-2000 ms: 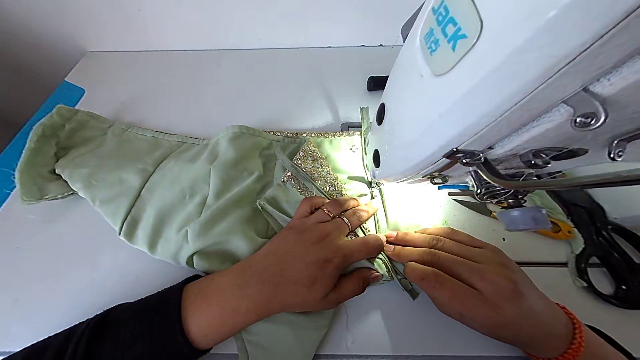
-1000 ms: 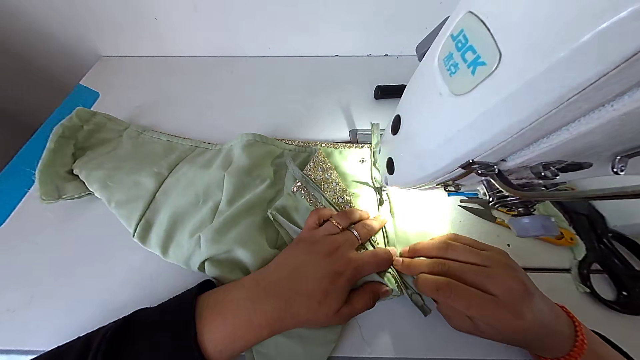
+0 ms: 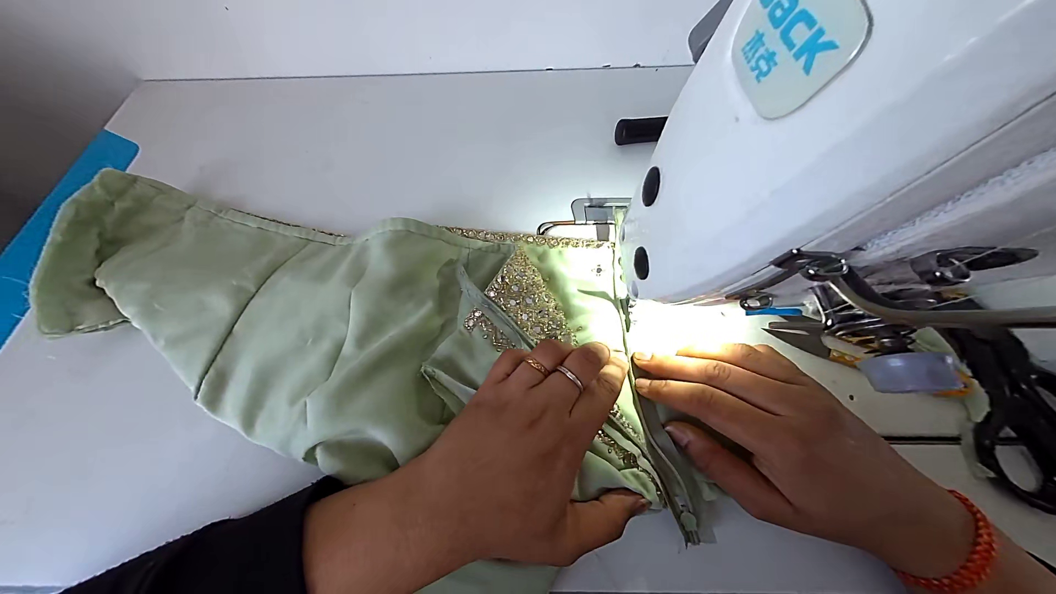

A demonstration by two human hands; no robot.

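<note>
A pale green fabric garment (image 3: pixel 280 322) with gold beaded embroidery (image 3: pixel 528 301) lies across the bed of a white Jack sewing machine (image 3: pixel 825 140). Its right edge runs under the lit needle area. Along that edge is a narrow green zipper (image 3: pixel 672 474), its lower end hanging free. My left hand (image 3: pixel 536 445), with two rings, presses on the garment left of the zipper, thumb at the lower fabric edge. My right hand (image 3: pixel 767 429) lies flat, fingertips against the zipper's right side. The needle and presser foot are mostly hidden by the machine head and glare.
Black-handled scissors (image 3: pixel 1006 412) lie at the right beneath the machine arm, beside small thread snips (image 3: pixel 800 334) and a translucent purple piece (image 3: pixel 916 373). A metal lever (image 3: pixel 949 316) crosses above them. A blue strip (image 3: pixel 49 223) edges the white table at far left.
The zipper's lower part, slanted beside the embroidery before, now lies straighter along the fabric edge. Both hands stay on either side of it. The view has shifted slightly.
</note>
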